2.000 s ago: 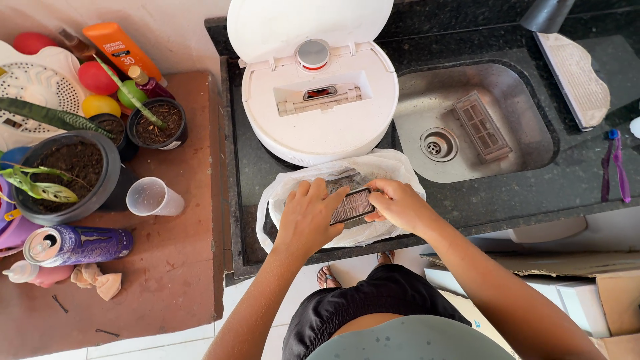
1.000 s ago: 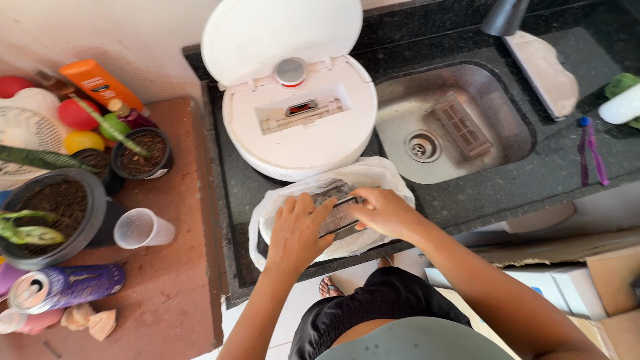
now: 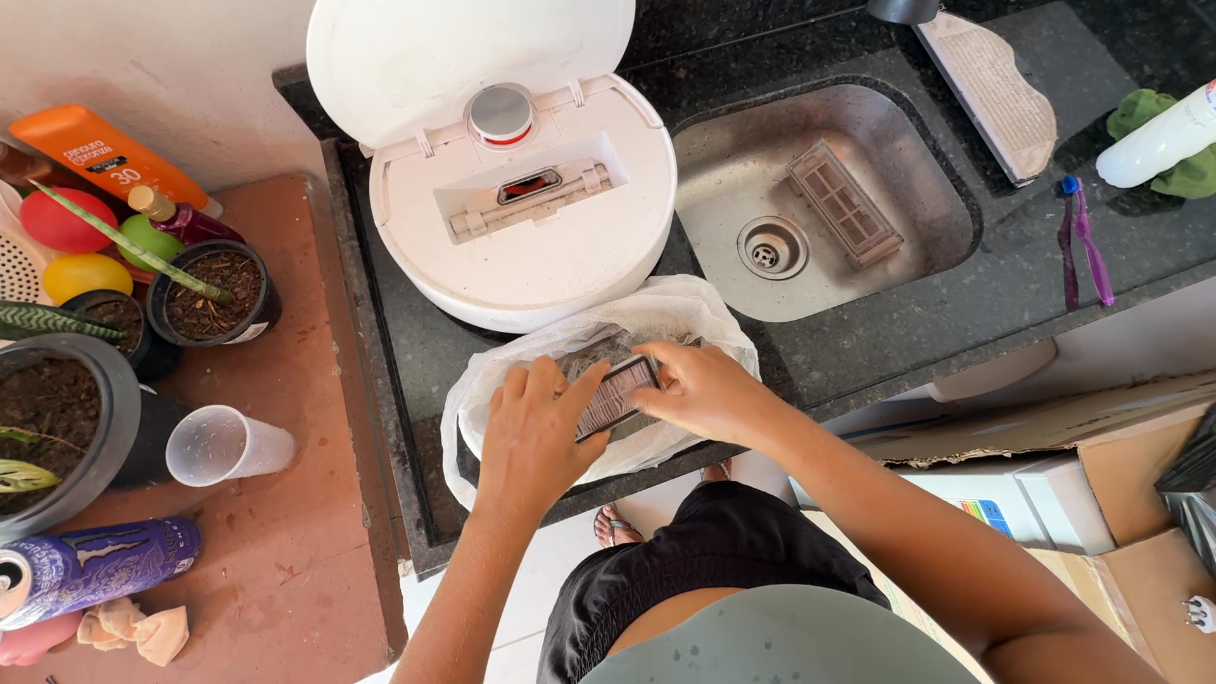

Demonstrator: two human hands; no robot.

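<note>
Over an open white plastic bag (image 3: 480, 389) with grey dust and lint inside, I hold a small rectangular pleated filter (image 3: 610, 397) with a dark frame. My left hand (image 3: 541, 432) grips its left end, and my right hand (image 3: 712, 394) pinches its right end between thumb and fingers. Just behind the bag stands a white robot vacuum (image 3: 522, 256), its lid (image 3: 465, 57) raised and its compartment exposed. A dusty plastic filter frame (image 3: 844, 204) lies in the steel sink (image 3: 712, 275), right of the drain.
A purple toothbrush (image 3: 1090, 242), a white bottle (image 3: 1159, 138) and a flat whitish part with a dark edge (image 3: 997, 90) lie right of the sink. Potted plants (image 3: 214, 294), a plastic cup (image 3: 228, 446) and a purple drink can (image 3: 104, 570) occupy the left ledge. Cardboard boxes (image 3: 1149, 484) are at lower right.
Both hands stay over the bag with the filter between them; its tilt has shifted slightly. The vacuum and the frame in the sink have not moved.
</note>
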